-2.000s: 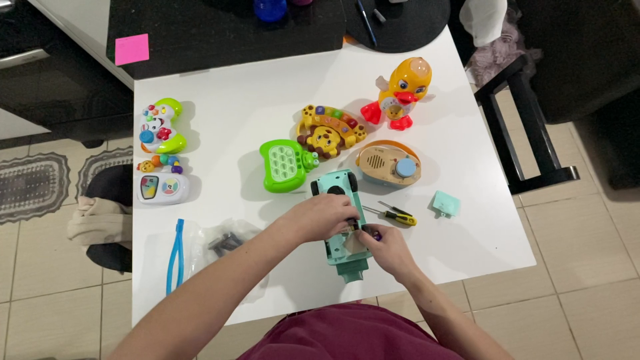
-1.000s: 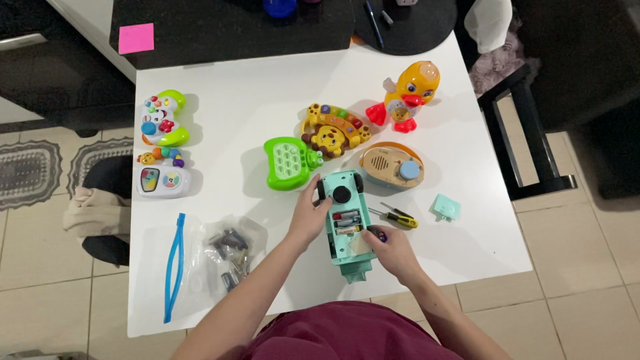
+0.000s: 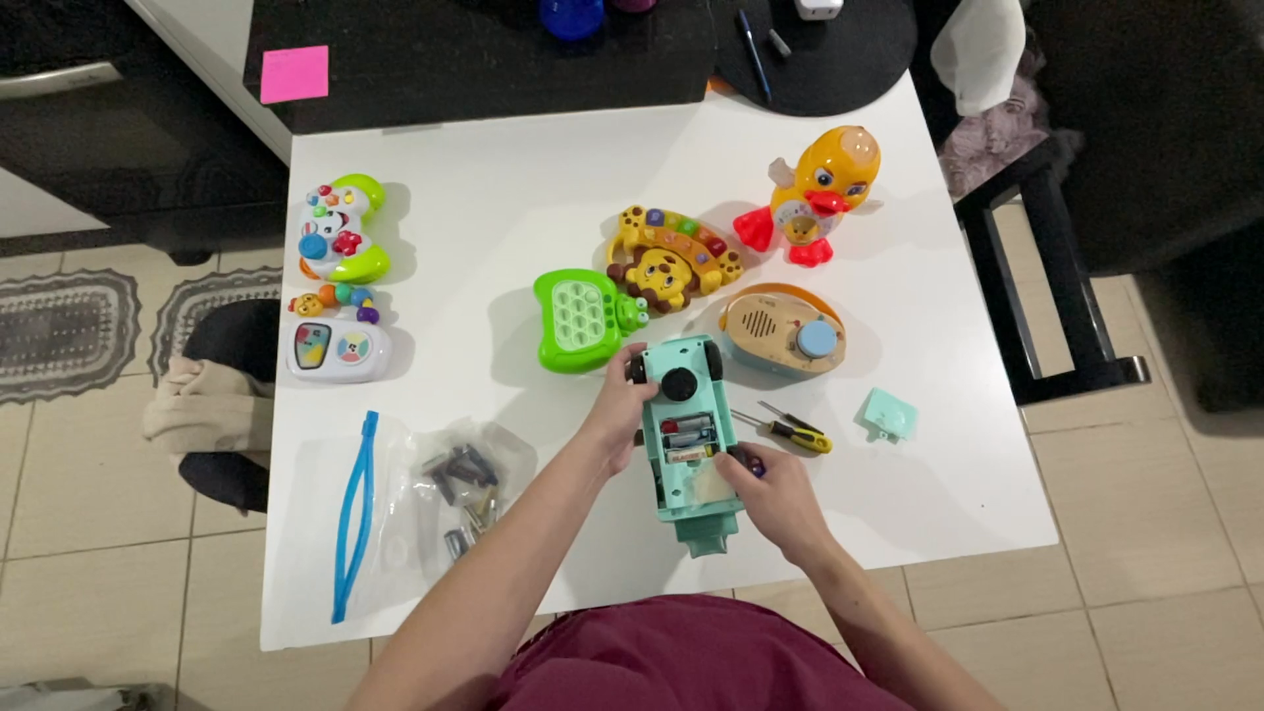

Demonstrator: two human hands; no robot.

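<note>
An upturned teal toy vehicle [image 3: 686, 494] shows its black wheels and an uncovered battery bay with several batteries [image 3: 688, 436] in it. My left hand [image 3: 620, 410] grips its left side near the upper wheel. My right hand [image 3: 775, 494] holds its right side, thumb beside the lowest battery. To the right lie two screwdrivers, one with a yellow and black handle [image 3: 802, 435]. Farther right is a small teal battery cover [image 3: 890, 415]. A clear zip bag [image 3: 395, 504] with a blue slider strip holds loose batteries [image 3: 464, 474], left of my left forearm.
Beyond the vehicle are a green pop-it toy [image 3: 578, 321], a lion keyboard toy [image 3: 671, 259], a wooden toy radio [image 3: 783, 331] and a yellow duck toy [image 3: 825, 193]. A toy game controller [image 3: 343, 229] and a white toy phone [image 3: 339, 351] stand at the table's left.
My left hand has moved from over the battery bay to the vehicle's left side, uncovering the batteries. My right hand remains at the right side.
</note>
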